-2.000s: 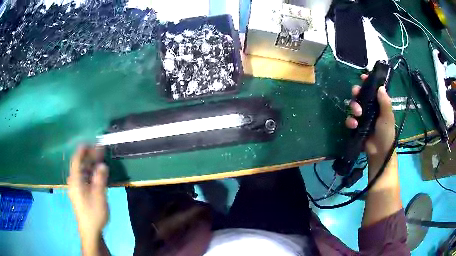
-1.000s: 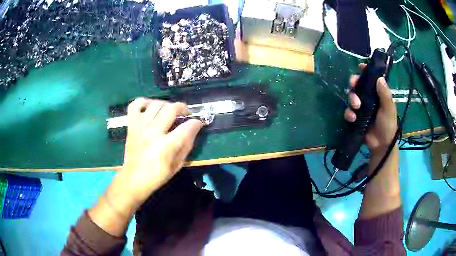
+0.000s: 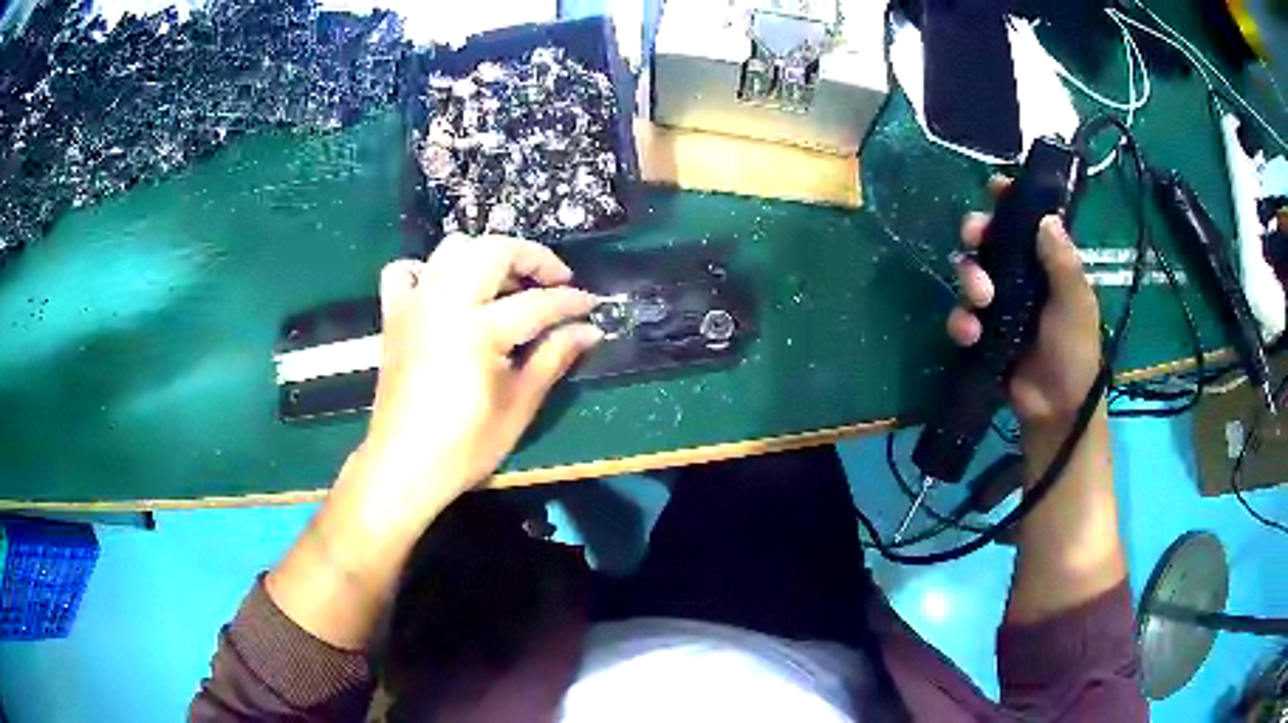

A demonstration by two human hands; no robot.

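Note:
My left hand (image 3: 473, 360) is over the black fixture (image 3: 692, 346), thumb and fingers pinching a small silver fitting (image 3: 610, 317) at the right end of the strip. The white strip (image 3: 328, 360) lies in the fixture; its middle is hidden under my hand. A round silver feature shows near the fixture's right end. My right hand (image 3: 1045, 318) is wrapped around the black electric screwdriver (image 3: 996, 325), held off to the right with its bit pointing down past the bench edge.
A black tray (image 3: 626, 141) heaped with silver fittings stands behind the fixture. A pale screw feeder (image 3: 692, 85) on a wooden base stands right of it. A dark tangled heap (image 3: 184, 106) lies back left. A slim black tool (image 3: 1218, 276), a flat dark rectangle (image 3: 970, 78) and cables lie right.
My left hand has come from the strip's left end onto the fixture, and its fingertips with the fitting have moved slightly right. My right hand still holds the screwdriver in nearly the same place.

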